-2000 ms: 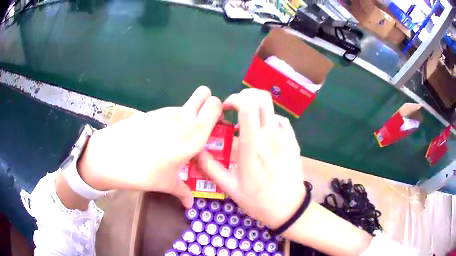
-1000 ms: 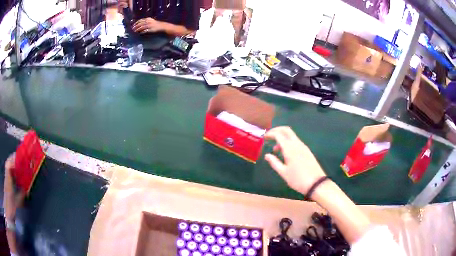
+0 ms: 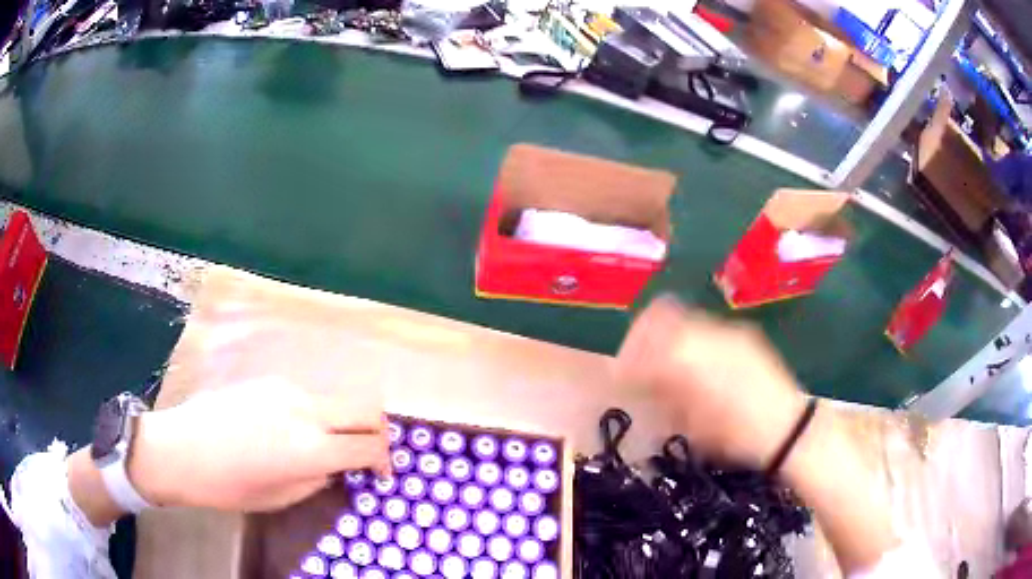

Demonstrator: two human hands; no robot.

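Note:
An open red retail box [image 3: 566, 266] stands on the green belt in front of me, with a white bundle inside and its brown flap up. Purple cylindrical cells [image 3: 453, 498] stand in rows in a shallow brown carton [image 3: 569, 498]. My left hand [image 3: 266, 447] is at the carton's upper left, its fingertips at the end cells; whether it grips one cannot be told. My right hand [image 3: 707, 373] is blurred, above the heap of black cables [image 3: 690, 520]; its fingers and any content are unclear.
Two more red boxes stand to the right on the belt, one open [image 3: 781, 255] and one at the far right [image 3: 922, 303]. A red box [image 3: 17, 288] is at the left edge. Black devices [image 3: 622, 62] and circuit boards lie across the belt. A metal post rises at right.
My left hand has left the red box at the left and come to the cells. My right hand has drawn back from the open box towards the cables. The view has tilted down.

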